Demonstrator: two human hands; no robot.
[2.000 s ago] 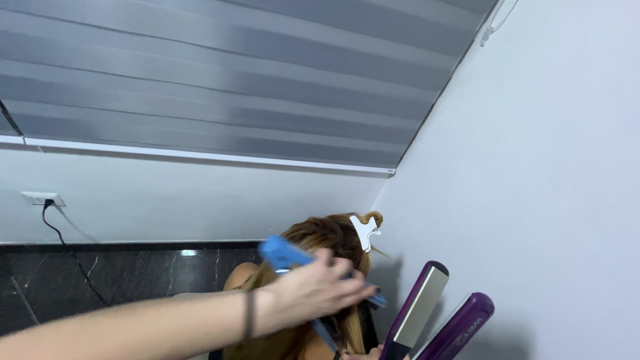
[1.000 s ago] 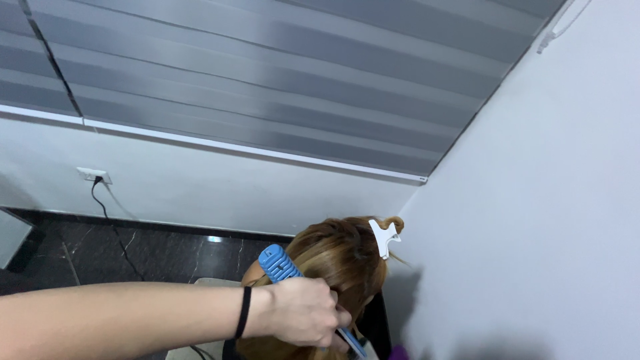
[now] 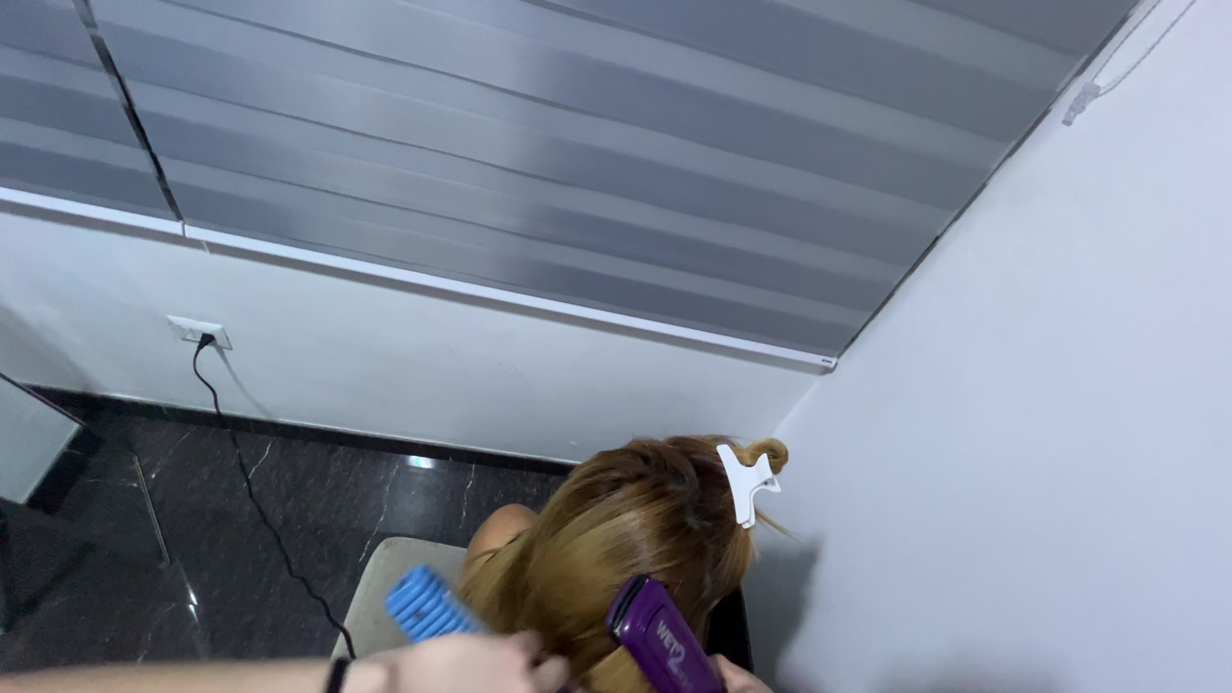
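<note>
A seated person's long light-brown hair [image 3: 597, 529] fills the lower middle of the head view, with a white butterfly hair clip [image 3: 746, 483] fastened at the top right of the head. My left hand [image 3: 462, 664], blurred and with a black band at the wrist, holds a blue vent hairbrush [image 3: 423, 606] left of the hair. At the bottom edge my right hand [image 3: 739, 677], mostly out of frame, grips a purple hair straightener [image 3: 664, 640]. The straightener lies against the lower hair; whether a strand is between its plates cannot be told.
A grey chair [image 3: 390, 568] stands under the person. A black power cord [image 3: 260, 510] runs from the wall outlet [image 3: 199, 332] down over the dark marble floor [image 3: 385, 500]. Striped blinds [image 3: 539, 173] hang behind, and a white wall [image 3: 1011, 433] rises on the right.
The straightener, seen spread apart two seconds ago and nearly out of view one second ago, is now at the hair with its arms together. My left hand and the brush have moved lower.
</note>
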